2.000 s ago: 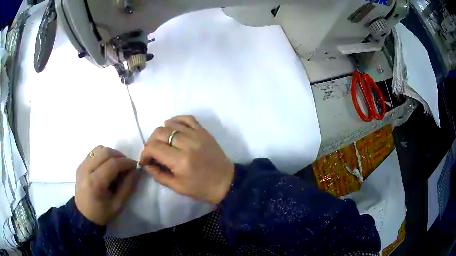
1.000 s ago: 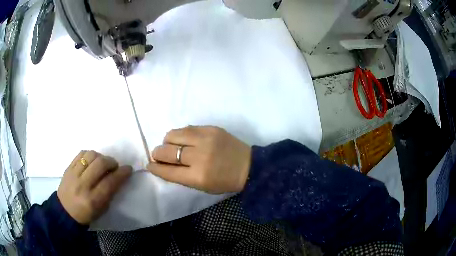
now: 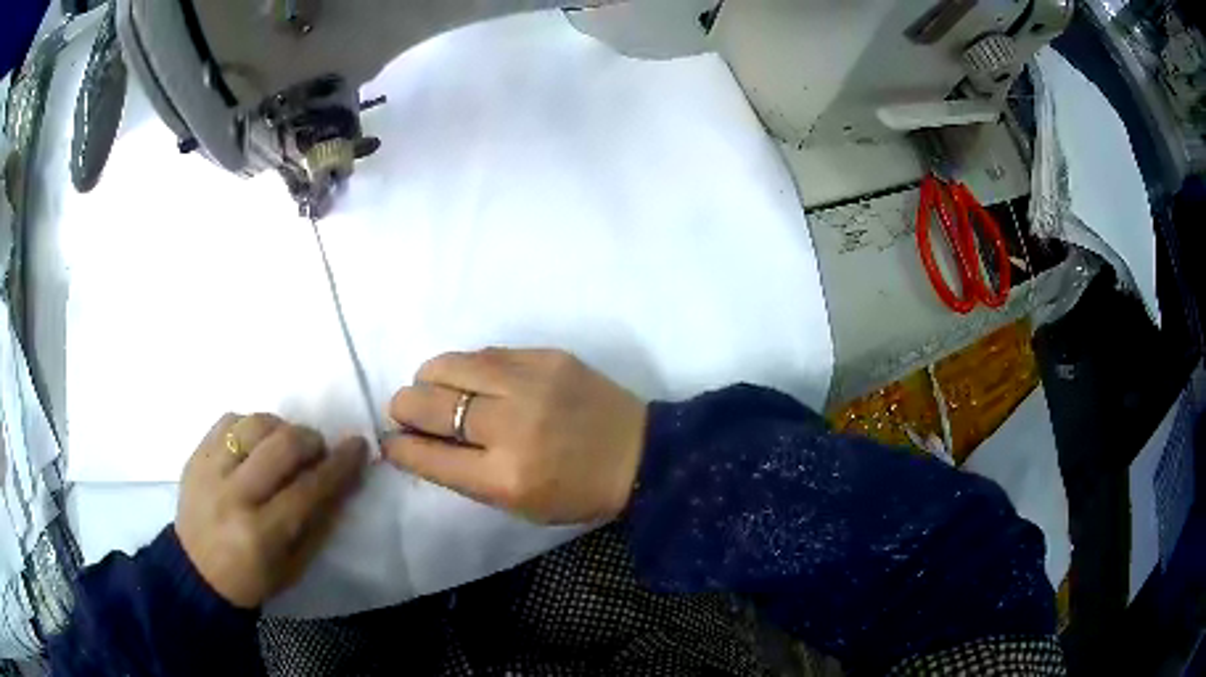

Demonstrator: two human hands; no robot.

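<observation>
A large white cloth panel point(image 3: 556, 225) lies under the sewing machine head and reaches down to the wearer's lap. A thin grey seam or folded edge point(image 3: 341, 324) runs down it from the presser foot and needle area point(image 3: 311, 199) to my fingertips. My right hand point(image 3: 522, 434) pinches the cloth at the lower end of this line, thumb and index finger together. My left hand point(image 3: 271, 496) pinches the cloth just left of it, its fingertips almost touching the right ones. The exact grip under the fingers is hidden.
The off-white sewing machine point(image 3: 846, 79) spans the top. Red-handled scissors point(image 3: 963, 245) lie right of the cloth on the machine bed point(image 3: 866, 298). An amber tape-covered surface point(image 3: 985, 390) is at lower right. Layered white cloth point(image 3: 1104, 172) is at far right, with more pieces at far left.
Since two seconds ago my right hand has moved down along the grey line and turned flatter, showing more of the line. Since one second ago my left fingertips have come closer to the right ones.
</observation>
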